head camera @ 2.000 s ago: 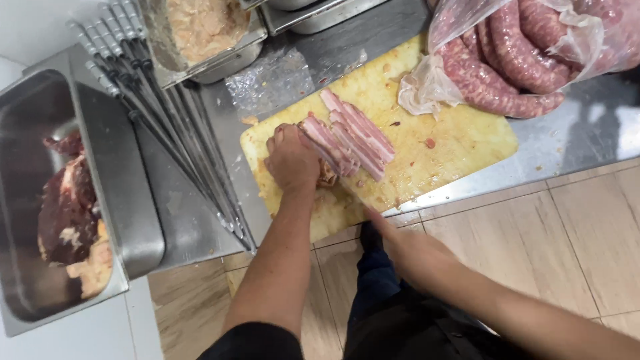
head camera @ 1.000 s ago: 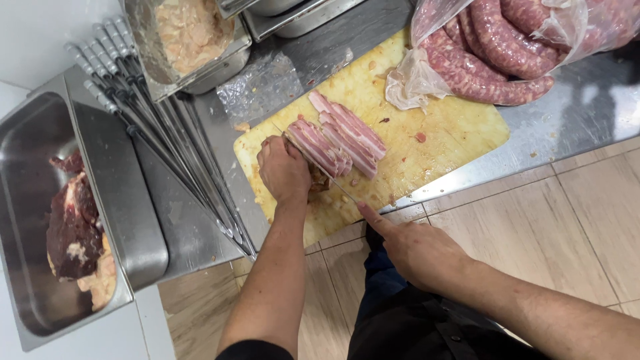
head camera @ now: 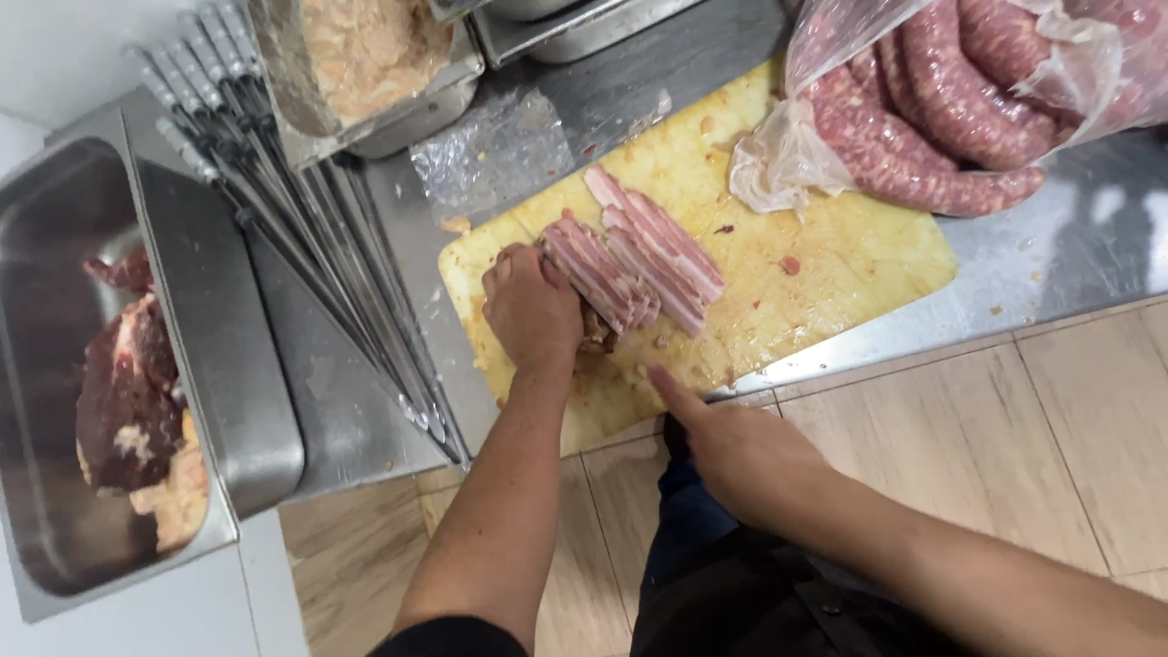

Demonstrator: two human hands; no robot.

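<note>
On the yellow cutting board (head camera: 839, 265) lies a group of sliced bacon strips (head camera: 662, 255), with a tighter stack of slices (head camera: 598, 274) just to their left. My left hand (head camera: 534, 306) presses on a piece of bacon slab (head camera: 598, 333) beside that stack and mostly covers it. My right hand (head camera: 744, 447) is at the board's near edge, closed with the index finger stretched forward along a knife; the handle is hidden in the hand and the blade is barely visible. Raw sausages (head camera: 922, 151), partly in a clear plastic bag, rest over the board's far right corner.
Several metal skewers (head camera: 310, 237) lie left of the board. A deep steel pan (head camera: 228, 365) with dark meat (head camera: 132, 401) stands at the far left. Beyond the board are a steel container of pale meat (head camera: 374, 46), further steel pans (head camera: 584, 27) and a plastic sheet (head camera: 493, 151).
The slices beside my left hand now stand apart from the strips on their right, with a wider gap. Both hands remain near the same part of the board.
</note>
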